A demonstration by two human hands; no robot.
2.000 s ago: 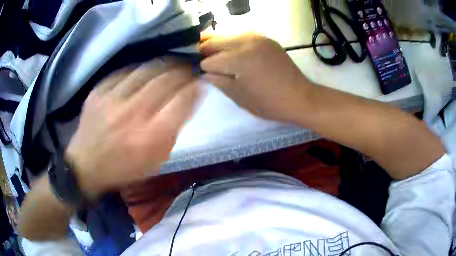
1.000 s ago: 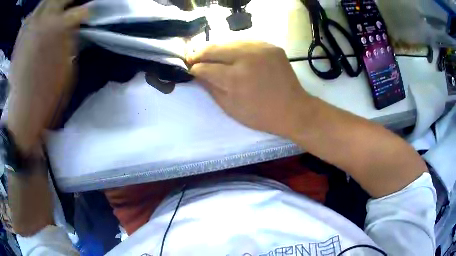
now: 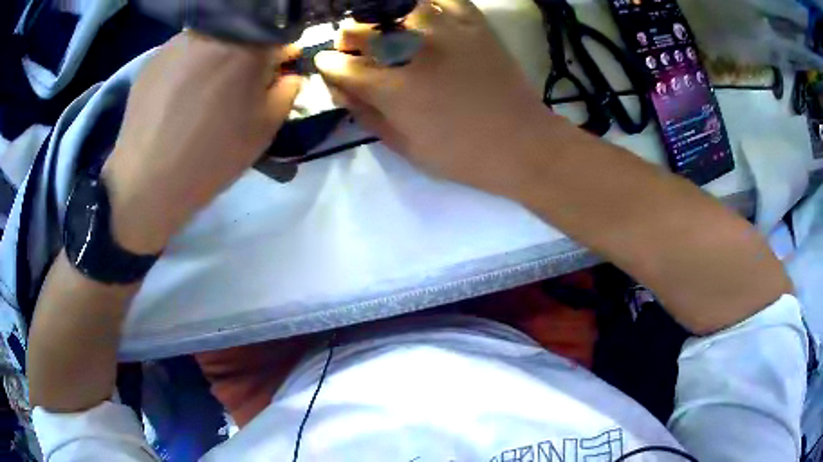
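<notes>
Both bare hands are close together at the needle area of the sewing machine (image 3: 334, 11), at the top of the view. My left hand (image 3: 203, 117), with a dark watch on the wrist, has its fingertips pinched on the dark edge of the garment (image 3: 311, 133). My right hand (image 3: 442, 95) reaches from the right and pinches the same cloth, its fingertips almost meeting the left ones. Light and dark folds of the garment lie under and left of my left hand. The needle itself is hidden by glare, machine parts and fingers.
Black-handled shears (image 3: 600, 77) lie right of my right hand. A phone with a lit screen (image 3: 679, 99) lies beside them. The table edge (image 3: 379, 302) carries a measuring scale. Light cloth (image 3: 785, 171) hangs at the right, and dark and pale cloth is heaped at the left.
My left hand has moved from the far left to the needle area beside my right hand and pinches the cloth. My right hand has shifted slightly up. The head view has shifted a little.
</notes>
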